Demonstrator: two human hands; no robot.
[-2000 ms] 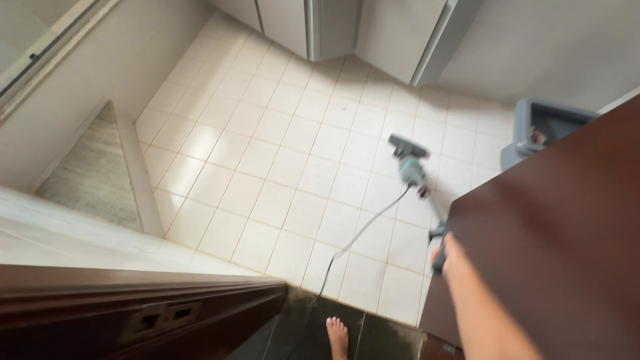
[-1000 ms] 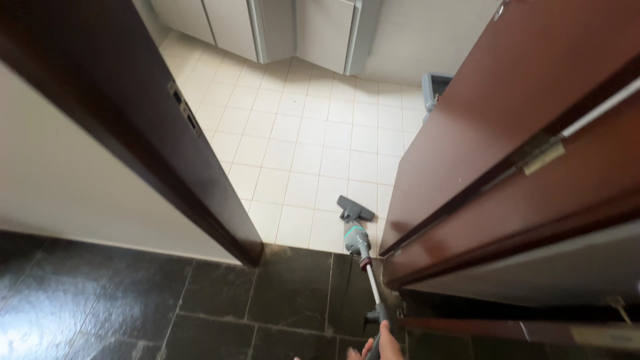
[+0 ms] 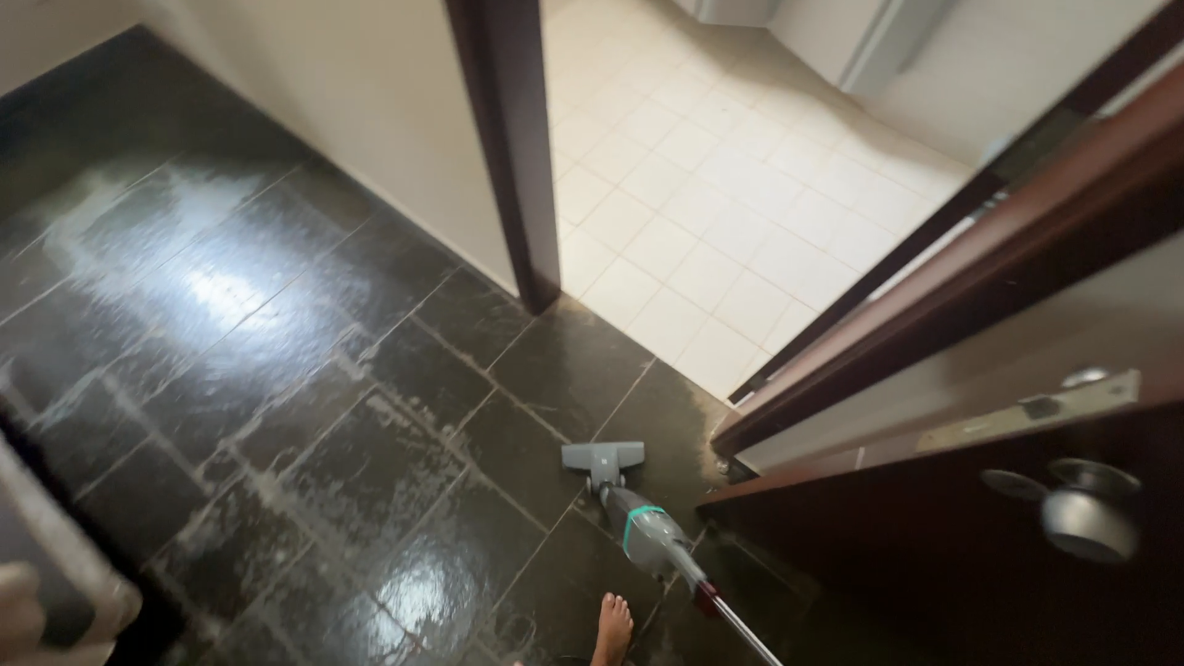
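Observation:
A grey stick vacuum cleaner [image 3: 652,536] with a teal band lies across the lower middle of the head view. Its flat floor head [image 3: 603,456] rests on the dark stone tiles, outside the doorway. From the body a metal tube [image 3: 740,629] slants down to the right and leaves the bottom edge. The handle end is out of the frame, and neither of my hands shows. A bare foot [image 3: 613,629] stands just left of the vacuum body.
A dark wooden door frame [image 3: 518,166] rises left of the doorway, with pale floor tiles [image 3: 703,231] beyond. At right is a dark door with a metal knob [image 3: 1090,523]. A pale, blurred object [image 3: 55,573] is at the lower left.
The vacuum head has come off the pale tiles onto the dark stone floor. My hand on the handle has gone out of view. The view has turned left.

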